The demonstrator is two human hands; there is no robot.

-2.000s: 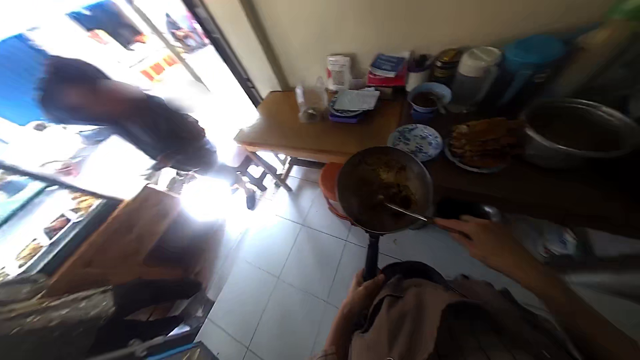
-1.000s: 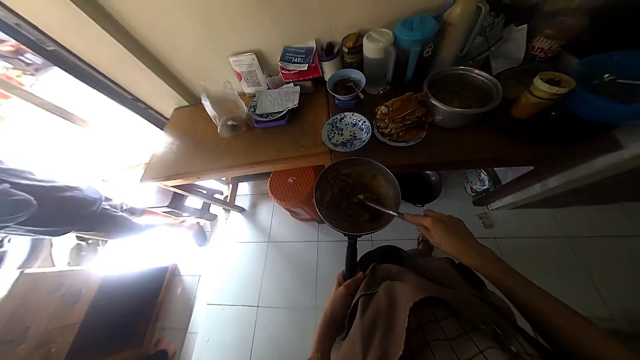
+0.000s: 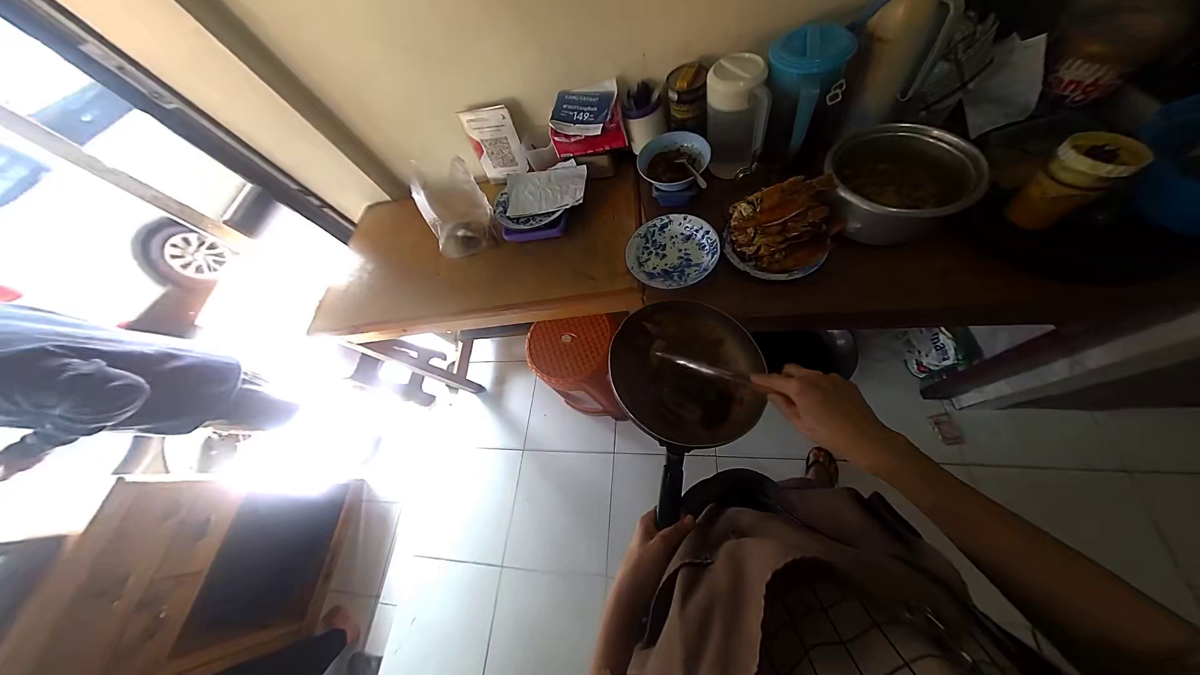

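Note:
A dark frying pan (image 3: 689,412) with brown food in it hangs in front of the table edge, its black handle held in my left hand (image 3: 664,536). My right hand (image 3: 814,405) grips a metal spoon (image 3: 698,364), whose far end reaches over the pan; whether it touches the food is hard to tell. Just beyond the pan, a blue-and-white patterned plate (image 3: 672,250) lies on the table, beside a plate of browned fried food (image 3: 783,228). A blue bowl (image 3: 674,161) with a spoon in it stands behind them, and a large metal pot (image 3: 907,184) of food stands to their right.
The wooden table (image 3: 412,272) spans the front. On it stand a lidded clear pitcher (image 3: 738,112), a blue pitcher (image 3: 808,89), a plastic bag (image 3: 457,211) and a jar (image 3: 1078,178). An orange stool (image 3: 575,361) is under its edge. A person (image 3: 112,380) is at the left, near a wooden bench (image 3: 178,562).
The view has swung to the right since the first frame. The spoon in my right hand has shifted its angle over the pan. My left hand keeps its hold on the pan handle.

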